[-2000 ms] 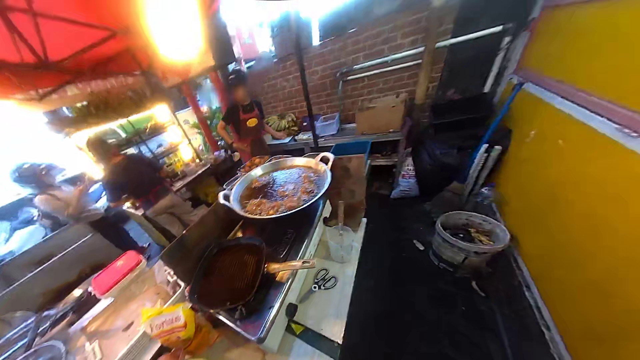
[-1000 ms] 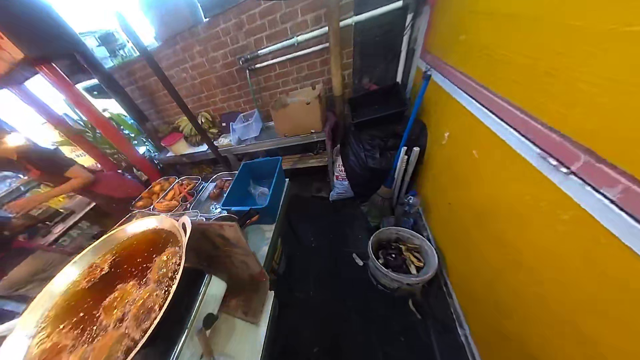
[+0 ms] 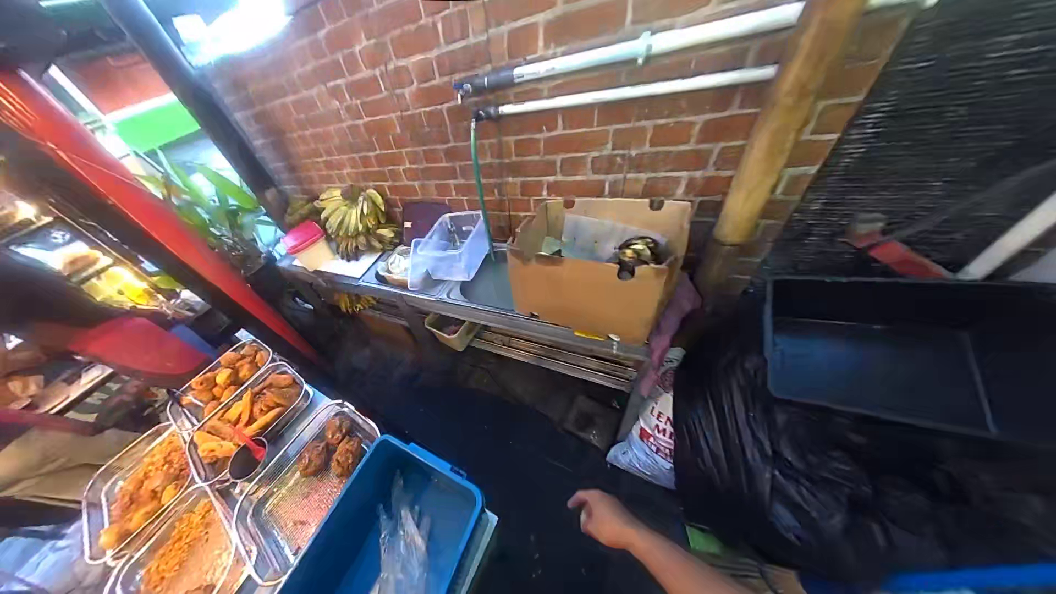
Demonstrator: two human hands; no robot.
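Observation:
My right hand [image 3: 606,518] is at the lower middle, over the dark floor, its fingers loosely curled; I cannot see anything held in it. To its left stands a blue plastic bin [image 3: 474,499] with clear plastic bags [image 3: 402,536] inside. Beyond the bin, wire mesh trays hold fried food, among them a tray [image 3: 363,412] with several dark fried pieces [image 3: 334,445]. A red-handled scoop [image 3: 246,459] rests among the trays. Right of my hand lie a white printed sack [image 3: 648,450] and a black garbage bag [image 3: 730,437]. My left hand is out of view.
A metal sink counter [image 3: 396,299] runs along the brick wall, bearing a cardboard box [image 3: 582,293], a clear plastic basket [image 3: 450,256] and bananas [image 3: 351,216]. A wooden post [image 3: 771,132] stands beside it. A black crate [image 3: 883,371] sits atop the garbage bag. Part of a person in red [image 3: 136,346] shows at left.
The view has swung and moved closer to the sink counter; the frying pan and white pail have left it. My right hand has come into view.

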